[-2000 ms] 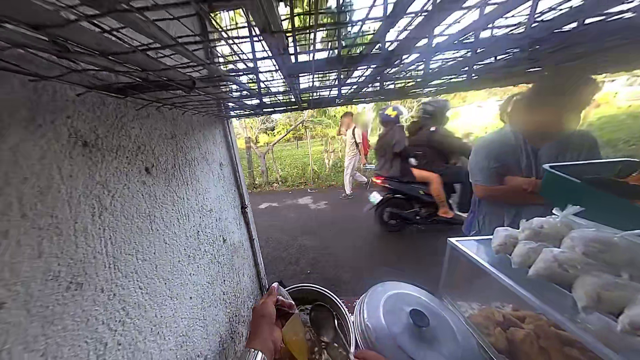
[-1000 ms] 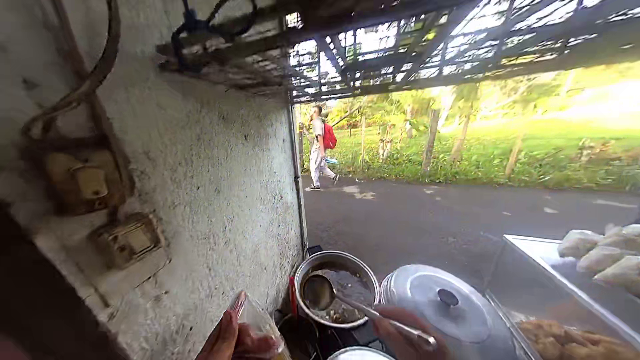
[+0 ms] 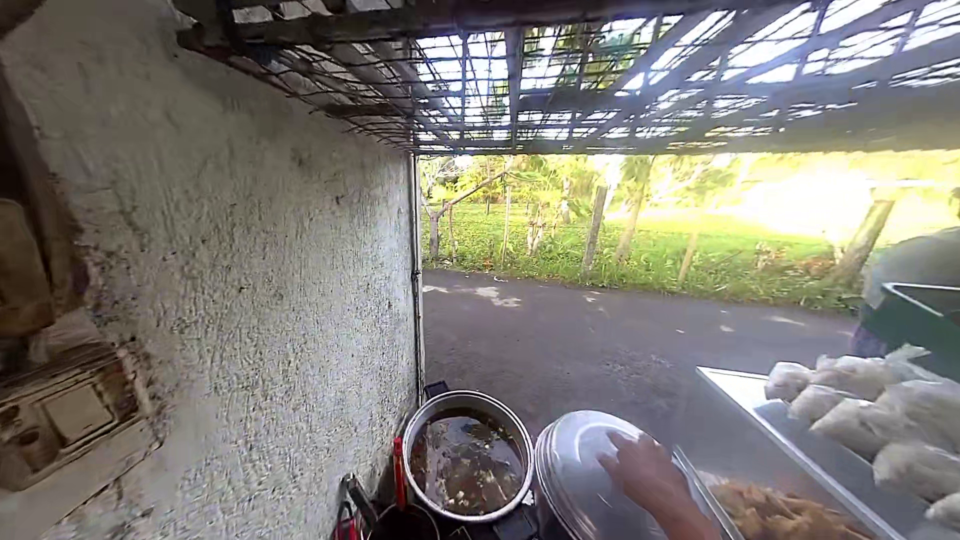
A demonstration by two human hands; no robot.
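My right hand (image 3: pixel 649 476) rests on top of a round aluminium pot lid (image 3: pixel 585 450), its fingers over the place of the knob. To the left of the lid stands an uncovered metal pot (image 3: pixel 469 465) of dark broth with pale bits floating in it. No ladle shows in the broth. My left hand is outside the view. Below the pot's left side are a dark pan (image 3: pixel 403 523) and a red handle (image 3: pixel 399 469).
A rough white wall (image 3: pixel 285 300) with an old switch box (image 3: pixel 75 412) rises at the left. At the right, a glass case (image 3: pixel 795 457) holds fried food, with filled plastic bags (image 3: pixel 862 412) on top. A person (image 3: pixel 911 262) stands behind a green bin (image 3: pixel 911 322). Wire mesh (image 3: pixel 525 90) hangs overhead.
My right hand has let go of the ladle and moved onto the lid. My left hand, with a plastic bag a second ago, has left the view. The walker with a red backpack is gone from view.
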